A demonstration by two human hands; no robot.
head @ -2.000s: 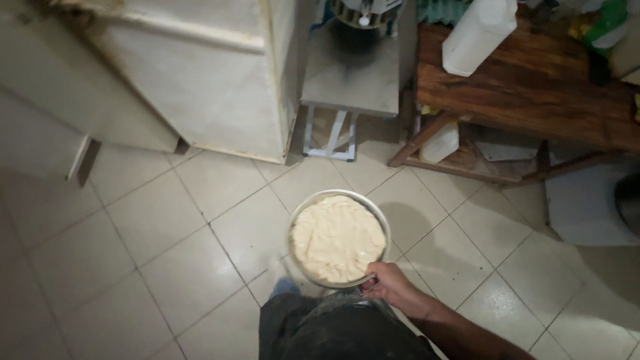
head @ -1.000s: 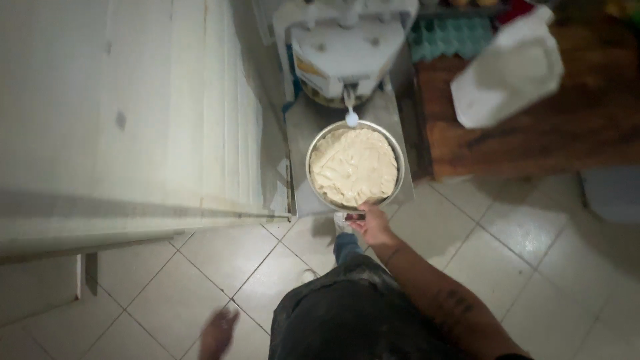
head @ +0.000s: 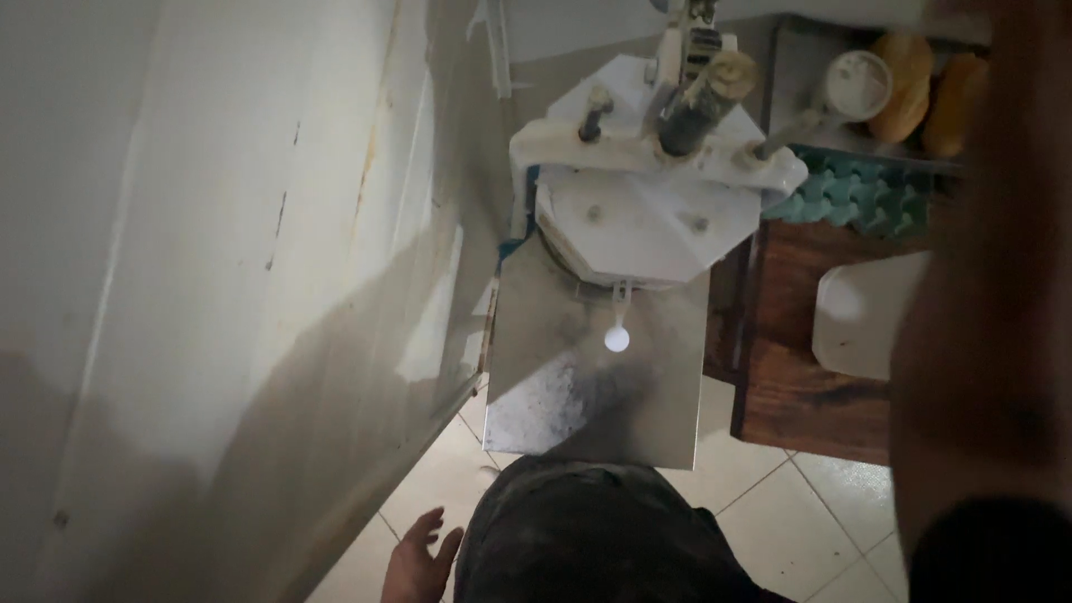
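Note:
My left hand [head: 423,557] hangs low beside my dark apron [head: 611,536], fingers apart and holding nothing. My right arm [head: 980,335] rises blurred along the right side, and its hand is out of view beyond the top edge. In front of me stands a white machine, seemingly a manual dough divider press [head: 657,159], with an octagonal head plate [head: 645,226] and a lever part with a round knob [head: 858,85]. A small rod with a round white end [head: 616,339] sticks out below the plate over a metal shelf [head: 586,410]. The pan of dough is not visible; a curved rim shows partly under the plate.
A large whitish panel [head: 251,251] fills the left side, close to the shelf. At right, a wooden table [head: 804,402] holds a white plastic container [head: 863,318], a green egg tray [head: 863,193] and a dark tray with bread rolls [head: 900,92]. Floor tiles [head: 779,494] show below.
The round pan of dough, held at its rim by my right hand over the shelf, is no longer visible. My right arm has swung up along the right side. The view has moved closer to the machine.

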